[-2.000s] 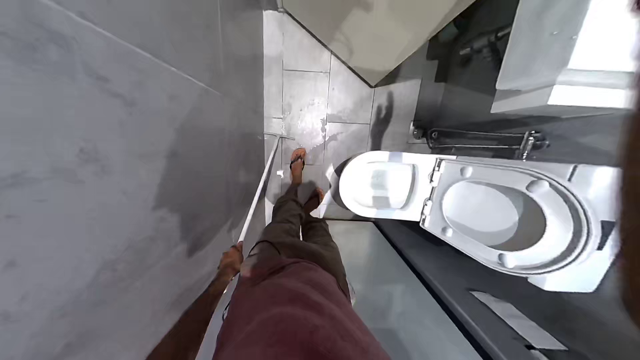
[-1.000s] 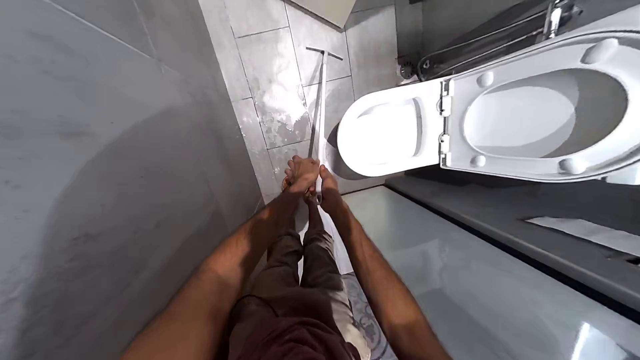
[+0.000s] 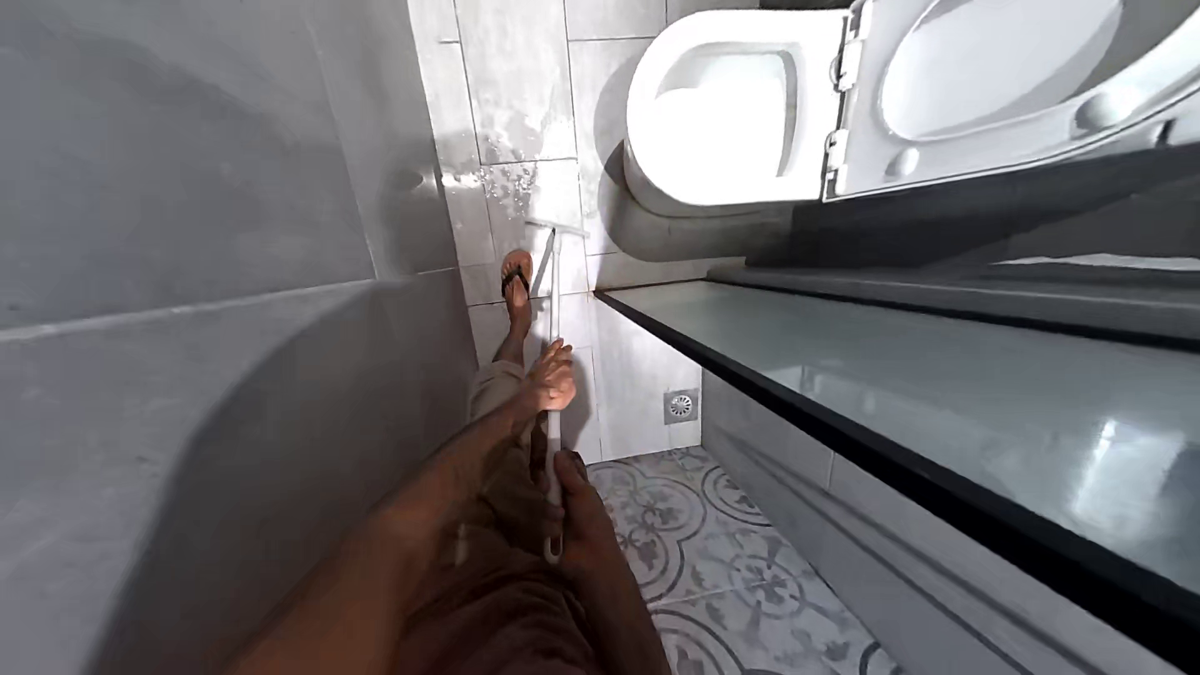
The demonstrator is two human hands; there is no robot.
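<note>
A floor squeegee with a long white handle (image 3: 555,314) runs up the middle of the head view, its thin blade (image 3: 557,228) lying on wet grey floor tiles (image 3: 530,192). My left hand (image 3: 551,377) grips the handle partway down. Below it my right hand (image 3: 574,497) is wrapped around the handle near its looped end. My sandalled foot (image 3: 516,277) stands just left of the blade.
A white toilet (image 3: 647,122) with raised lid and seat (image 3: 900,103) is at the upper right. A black-edged glass panel (image 3: 937,394) slants along the right, near a square floor drain (image 3: 682,406). Patterned tiles (image 3: 694,544) lie below; a grey wall (image 3: 187,187) stands left.
Two seconds ago one hand held the squeegee handle out at the left; now both hands grip it in front of me. The blade has come nearer my feet. The view has shifted, showing the drain and patterned tiles.
</note>
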